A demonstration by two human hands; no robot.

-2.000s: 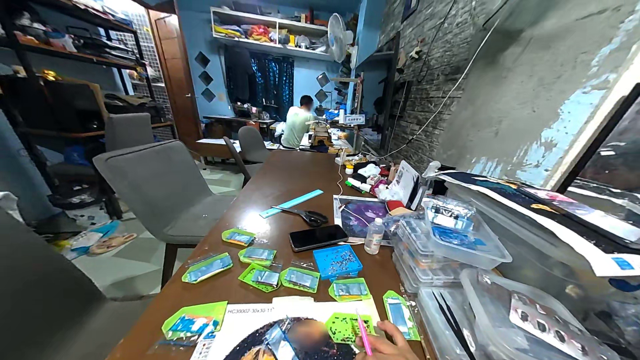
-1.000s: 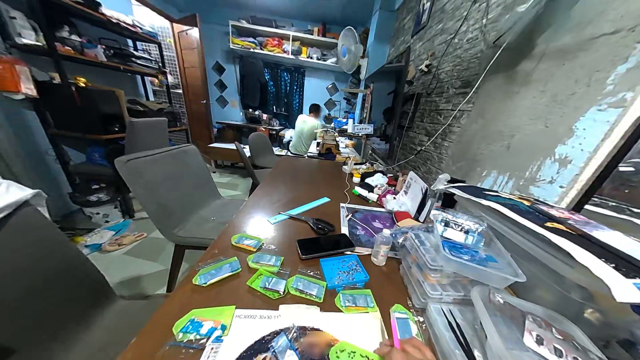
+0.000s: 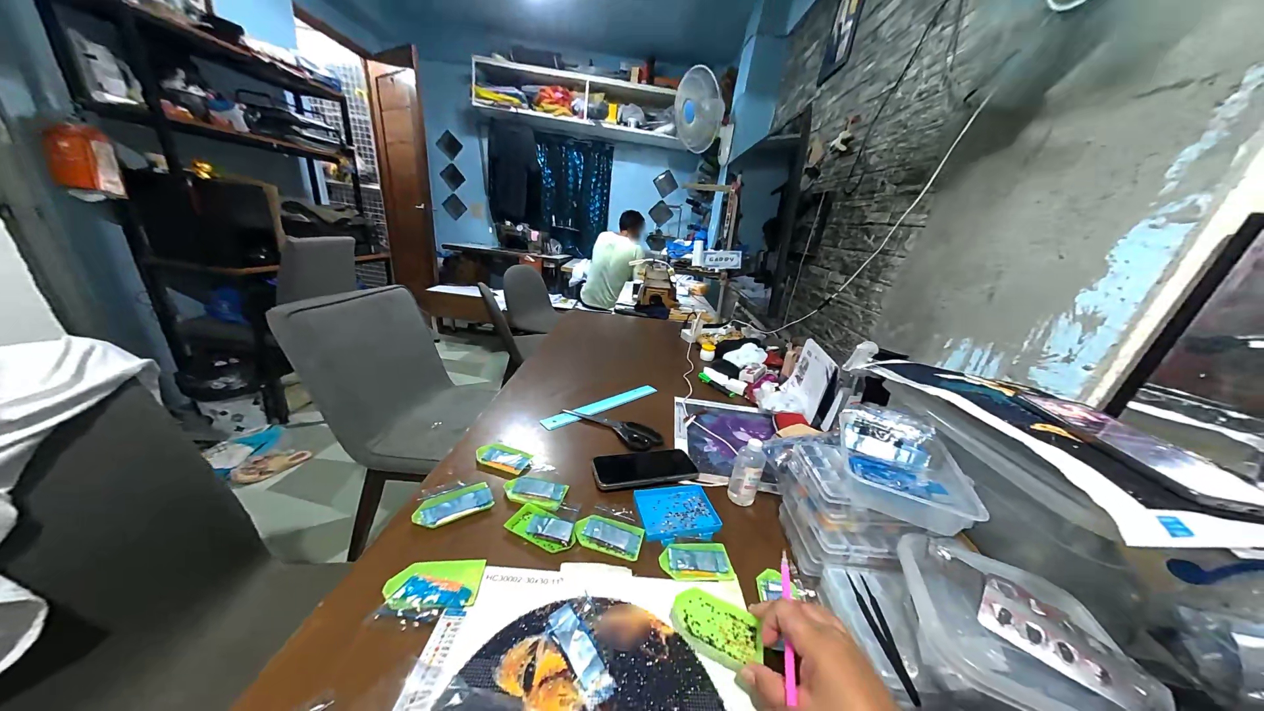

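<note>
My right hand is at the bottom, right of centre. It holds a pink pen-like applicator upright and touches the edge of a green tray with dark beads in it. Under the tray lies a diamond painting canvas with a round dark picture. A small plastic packet rests on that picture. Several more green trays with packets stand behind and beside the canvas, near a blue tray of small beads. My left hand is not in view.
Behind the trays lie a black phone, scissors and a blue ruler. A small bottle stands beside stacked clear plastic boxes. Black tweezers lie at the right. A person sits far off, and grey chairs line the left.
The green tray of dark beads has come further into view beside my right hand since one second ago. The pink applicator stands more upright than two seconds ago.
</note>
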